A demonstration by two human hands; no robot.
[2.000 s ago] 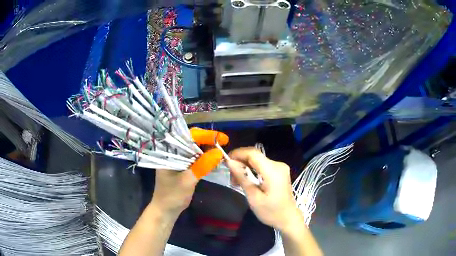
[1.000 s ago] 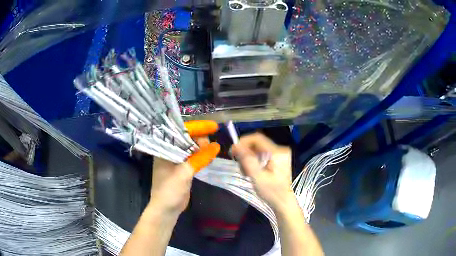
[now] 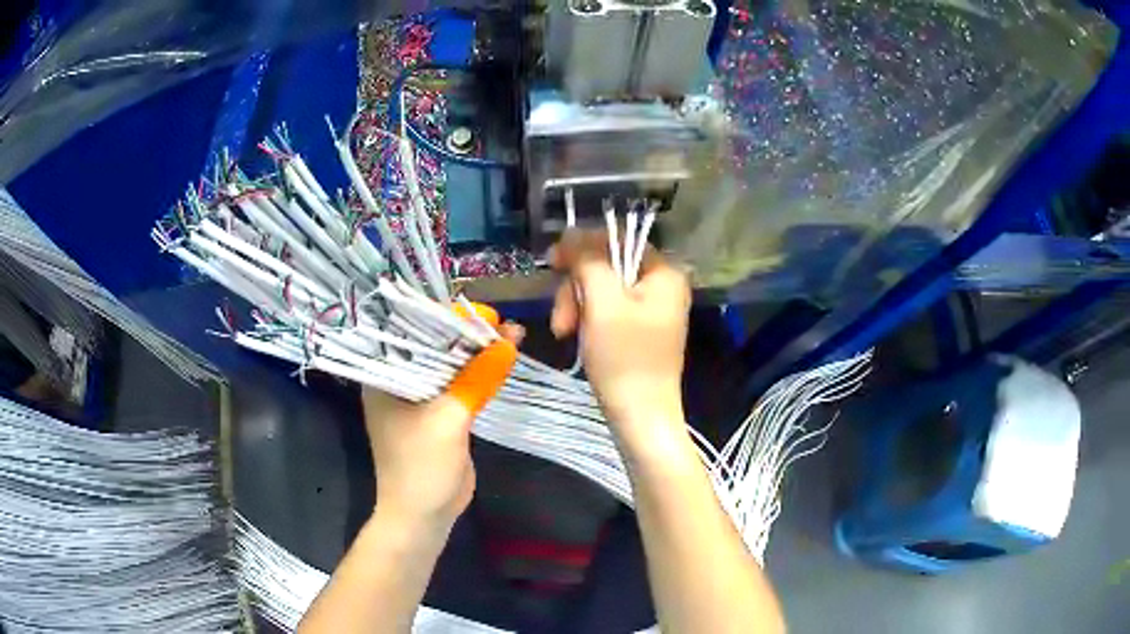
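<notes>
My left hand (image 3: 428, 427), with orange finger cots (image 3: 486, 372) on thumb and finger, grips a thick fan of white cables (image 3: 297, 260). Fine red, green and dark cores show at their tips, pointing up and left. My right hand (image 3: 620, 297) is in front of the grey stripping machine (image 3: 613, 155). It holds a single white cable (image 3: 570, 208) upright at its fingertips, its tip by the left part of the dark slot. Several more cable ends (image 3: 632, 235) stick up from this hand. Whether the single tip is inside the slot cannot be told.
Colored wire scrap (image 3: 403, 105) lies left of the machine. Clear plastic sheet (image 3: 855, 124) with scrap covers the right side. Cable stock (image 3: 105, 533) lies at lower left. Loose white cables (image 3: 775, 434) hang below the bench edge. A blue stool with white top (image 3: 1035, 452) stands at right.
My right hand has moved up and forward to the machine's front with a cable. The left hand's orange-covered finger has drawn back; the bundle stays gripped and has shifted slightly left and down.
</notes>
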